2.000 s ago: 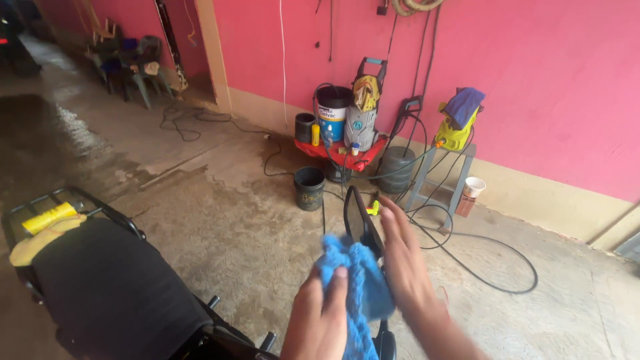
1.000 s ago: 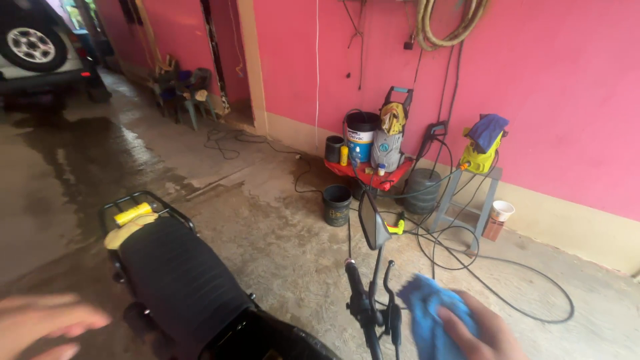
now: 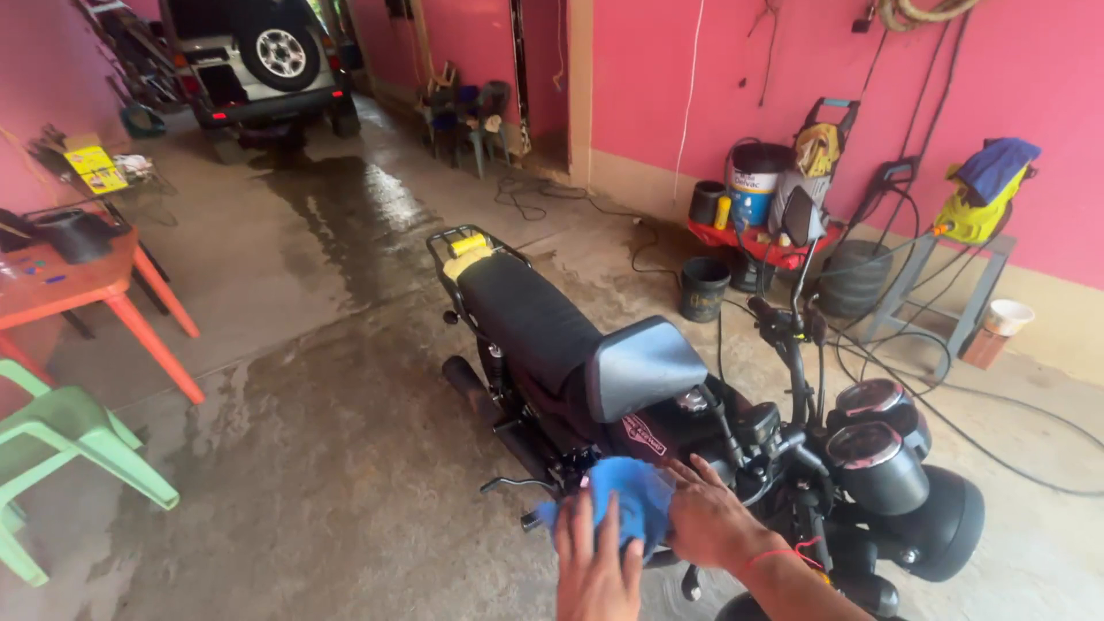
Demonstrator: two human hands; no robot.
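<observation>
A blue cloth (image 3: 628, 504), blurred, is between my two hands in front of the black motorcycle's fuel tank (image 3: 660, 427). My left hand (image 3: 597, 552) lies over the cloth with its fingers spread across it. On the cloth's right side, my right hand (image 3: 711, 517), with a red string at the wrist, touches its edge; its fingertips are partly hidden, so its hold cannot be told. Just above the cloth stands the near mirror (image 3: 647, 366), its back facing me. The far mirror (image 3: 802, 216) rises from the other handlebar.
The motorcycle seat (image 3: 530, 319) bears a yellow cloth and a yellow bottle at its rear rack. Past the bike are a black bucket (image 3: 704, 289), a pressure washer (image 3: 975, 203) on a stand and looped hoses. A green plastic chair (image 3: 78, 440) and an orange table (image 3: 112, 289) stand left.
The view has swung left and shifted to the motorcycle's near side. The cloth, earlier at the far mirror and then in my right hand alone, is now between both hands near the tank.
</observation>
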